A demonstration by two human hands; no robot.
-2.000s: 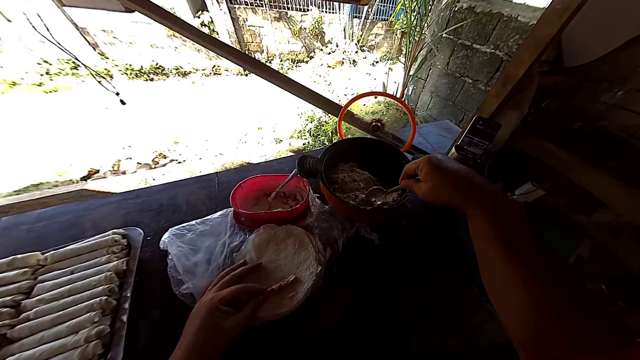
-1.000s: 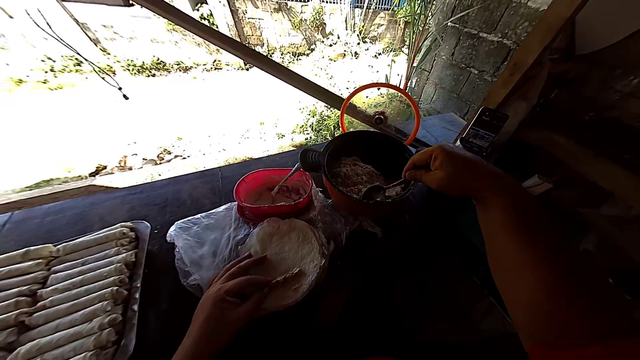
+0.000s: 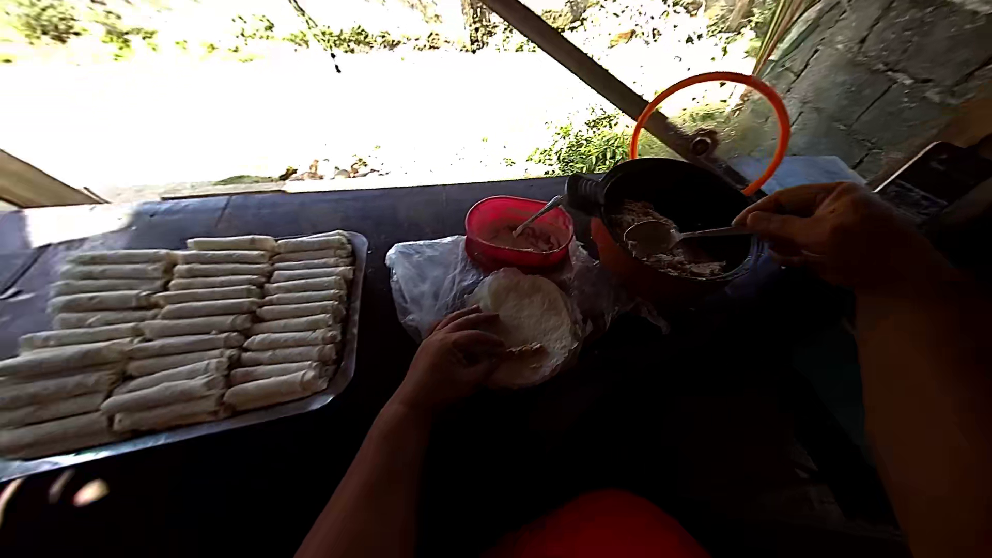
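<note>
My right hand grips the handle of a metal spoon, its bowl over the shredded filling in a dark cooking pot. My left hand lies at the left edge of a round, pale wrapper, its fingers touching it. A small strip of filling rests on the wrapper's lower part. Behind the wrapper stands a red plastic container with a pinkish mixture and a utensil leaning in it. Clear plastic wrap lies under and beside the container.
At the left, a metal tray holds several rows of rolled, filled wrappers. An orange-rimmed round lid stands upright behind the pot. A diagonal bar crosses beyond the dark tabletop. A dark phone-like device is at the right.
The view has swung left and shows more of the tray. The spoon, low in the pot's filling earlier, now has its bowl in view above it. My left hand has stayed at the wrapper.
</note>
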